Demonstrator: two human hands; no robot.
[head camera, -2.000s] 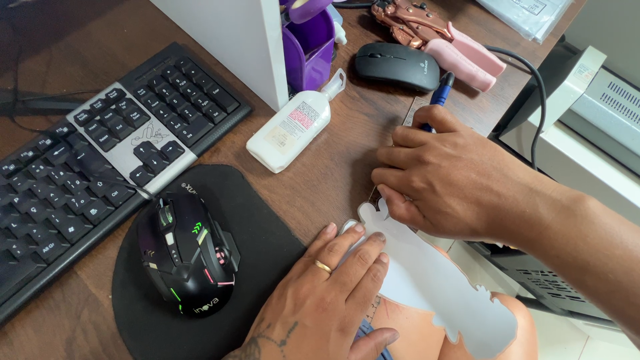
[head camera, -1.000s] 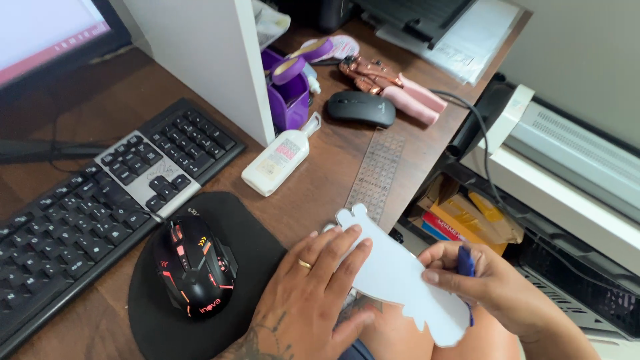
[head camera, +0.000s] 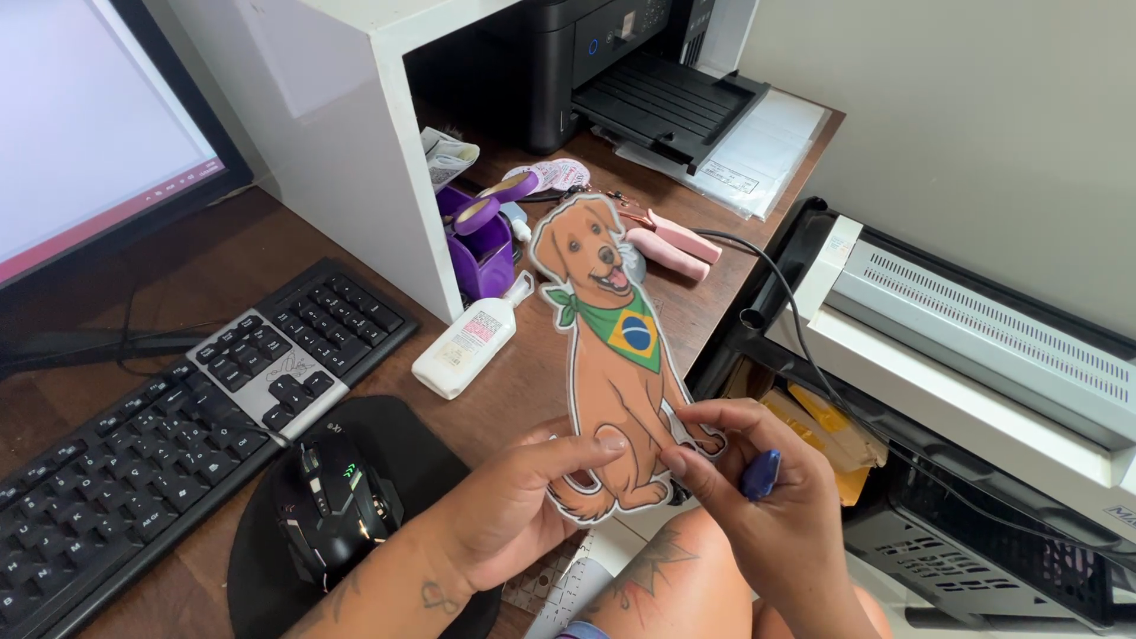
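A paper dog cutout (head camera: 612, 382) with a white border and a green, yellow and blue flag bandana is held upright above the lap, printed side toward me. My left hand (head camera: 524, 488) grips its lower left part, thumb on the front. My right hand (head camera: 763, 497) pinches its lower right edge near the paws; a blue object (head camera: 761, 475), perhaps a pen or a cutter, is tucked in that hand, mostly hidden. Beyond the cutout lies a white glue bottle (head camera: 466, 348) on the wooden desk. A clear ruler (head camera: 555, 572) shows partly below my left hand.
A black keyboard (head camera: 177, 444) and a gaming mouse (head camera: 333, 506) on a black mat lie left, below a monitor (head camera: 98, 115). Behind are a white partition (head camera: 355, 151), purple organizer (head camera: 488, 257), pink-handled pliers (head camera: 670, 244) and a black printer (head camera: 612, 53). A grey-and-white machine (head camera: 985, 328) stands right.
The cutout, earlier low with its white back up, is now raised with the printed side showing. Both hands hold it; my right hand was farther up the desk two seconds ago. The view has tilted up.
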